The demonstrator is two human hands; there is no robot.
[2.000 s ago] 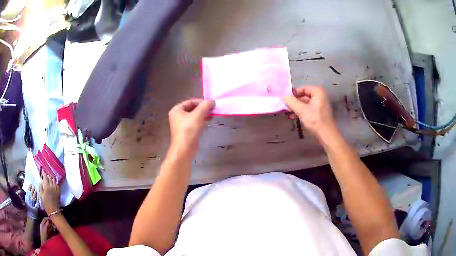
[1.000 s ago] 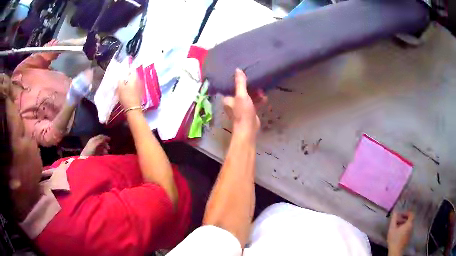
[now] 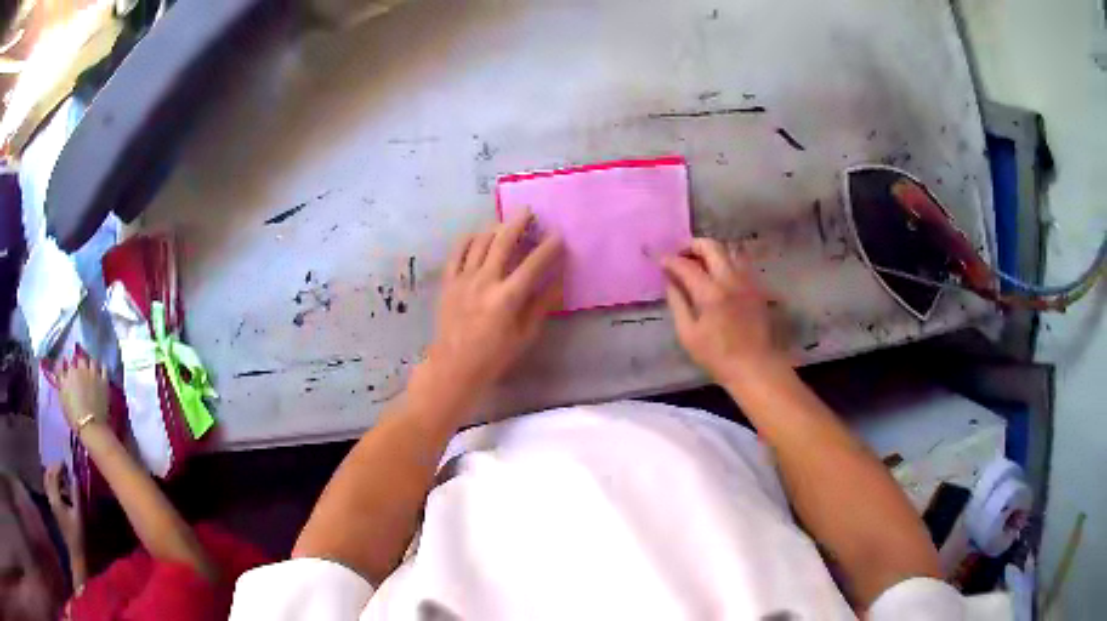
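Note:
A pink fabric panel with red edges lies flat on the pale, stained pressing table in front of me. My left hand rests on its left side with fingers spread. My right hand is at its lower right corner, fingers bent and touching the panel; whether they pinch it cannot be told. A steam iron stands at the right of the table, untouched.
The padded sleeve board is at the upper left. A red-white bundle with a lime-green tie strip is at the left table edge. A co-worker's hand is beside it. A white roll is on the lower shelf.
The sleeve board has shifted to the far left from where it was. The panel, held up between both hands earlier, now lies on the table. My left hand has come back from the board to the panel.

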